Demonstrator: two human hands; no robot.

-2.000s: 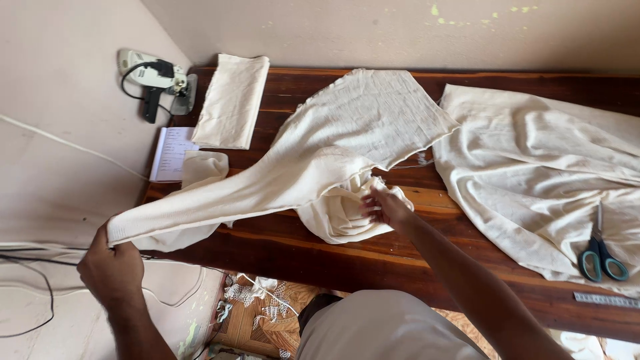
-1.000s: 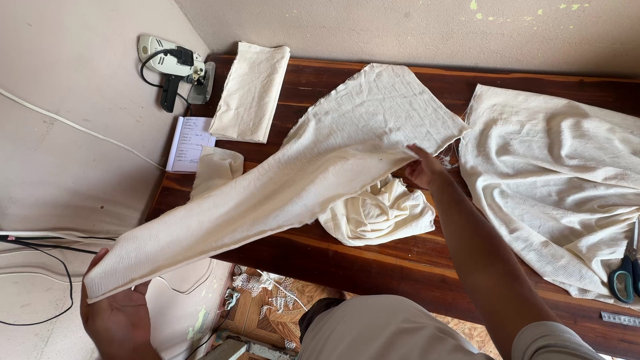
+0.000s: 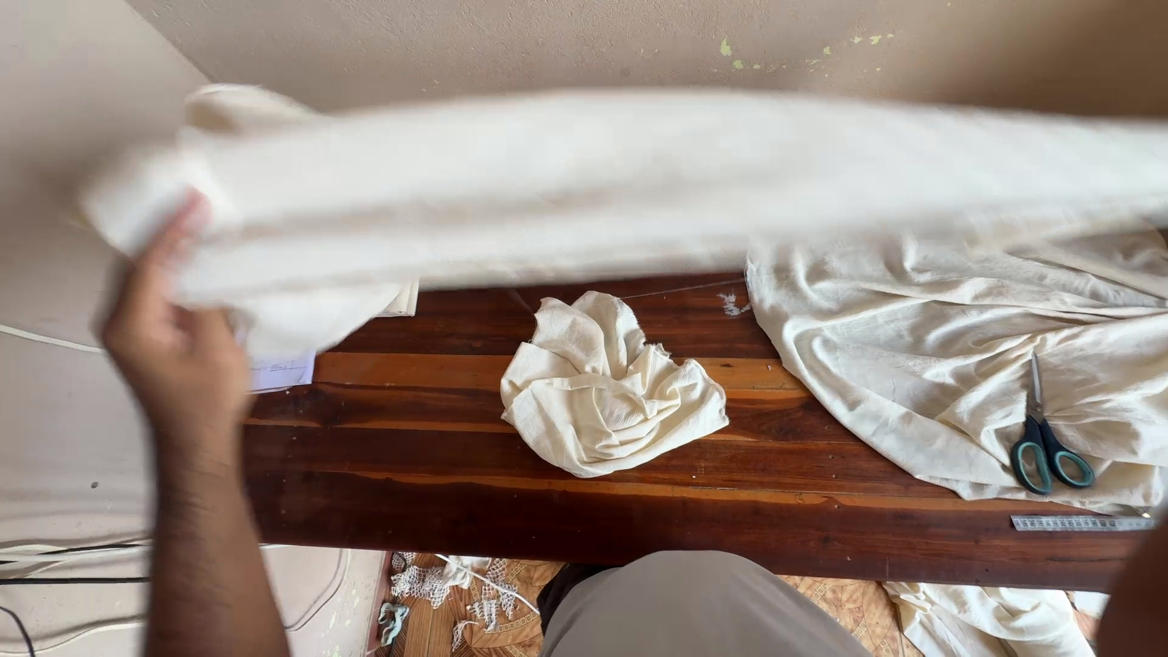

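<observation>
A long piece of cream fabric (image 3: 584,192) is stretched across the view above the table, blurred by motion. My left hand (image 3: 178,301) grips its left end. At the lower right edge only part of my right arm shows; that hand is out of view. Below the raised fabric, a crumpled cream cloth (image 3: 611,392) lies on the dark wooden table (image 3: 456,511). Another large cream cloth (image 3: 912,365) spreads in folds over the table's right side. Scissors with black and teal handles (image 3: 1045,447) rest on that cloth.
A ruler or measuring strip (image 3: 1081,523) lies near the table's front right edge. Written paper (image 3: 283,371) shows beneath the fabric at left. Cables (image 3: 73,579) run along the left wall. Fabric scraps (image 3: 456,584) and more cream cloth (image 3: 990,620) are below the front edge.
The long fabric has been lifted off the table and drawn out sideways across the view. My left hand has moved up with its end. My right hand has moved right, out of view.
</observation>
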